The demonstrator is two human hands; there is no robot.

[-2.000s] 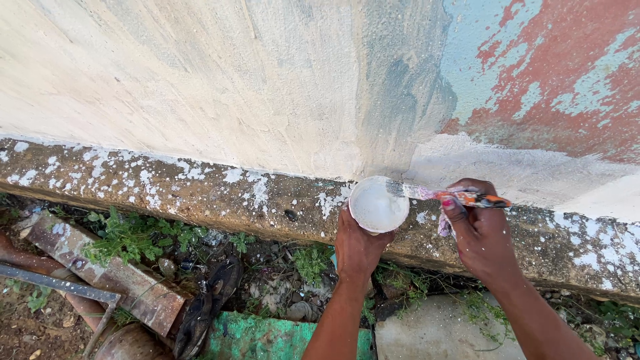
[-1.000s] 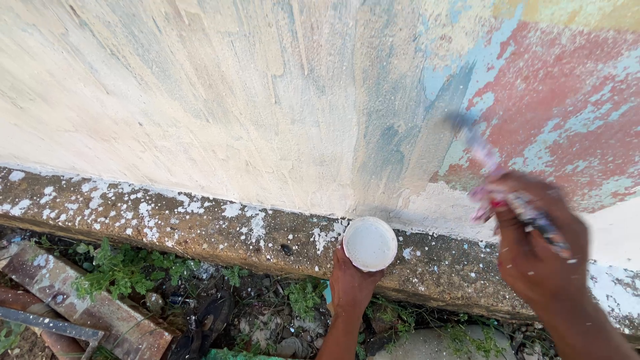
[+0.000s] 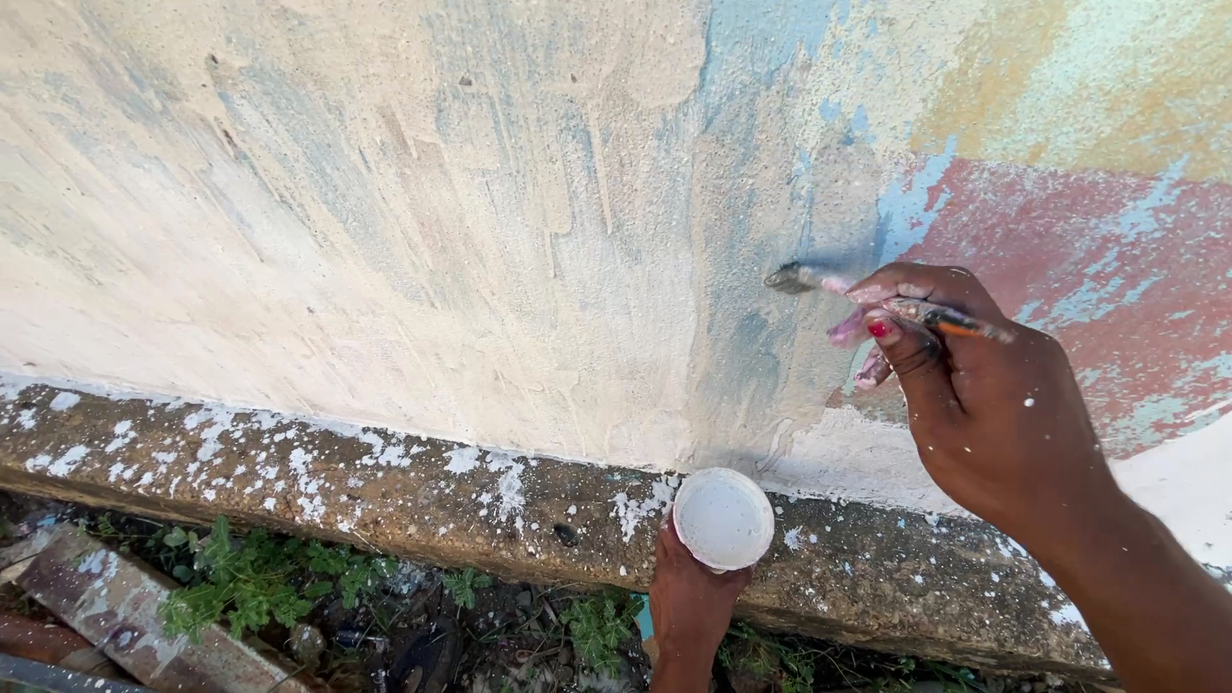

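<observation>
My left hand (image 3: pixel 695 592) is wrapped around a small round tub of white paint (image 3: pixel 724 519), held upright over the ledge at the foot of the wall. A paintbrush (image 3: pixel 938 316) is gripped in my right hand (image 3: pixel 991 404), its dark bristles at the blue-grey patch of the painted wall (image 3: pixel 616 241), up and to the right of the tub. White and pinkish paint smears the brush handle and my right fingertips. Pale cream strokes cover the left of the wall; red, yellow and light blue paint shows at the right.
A rough concrete ledge (image 3: pixel 366 491) spattered with white paint runs along the wall's base. Below it lie green weeds (image 3: pixel 252 582), rubble and a paint-stained board (image 3: pixel 144 616). A metal bar (image 3: pixel 58 674) crosses the lower left corner.
The brush was at the tub's rim two seconds ago; my right hand has since lifted it up to the wall. My left hand still holds the tub over the ledge.
</observation>
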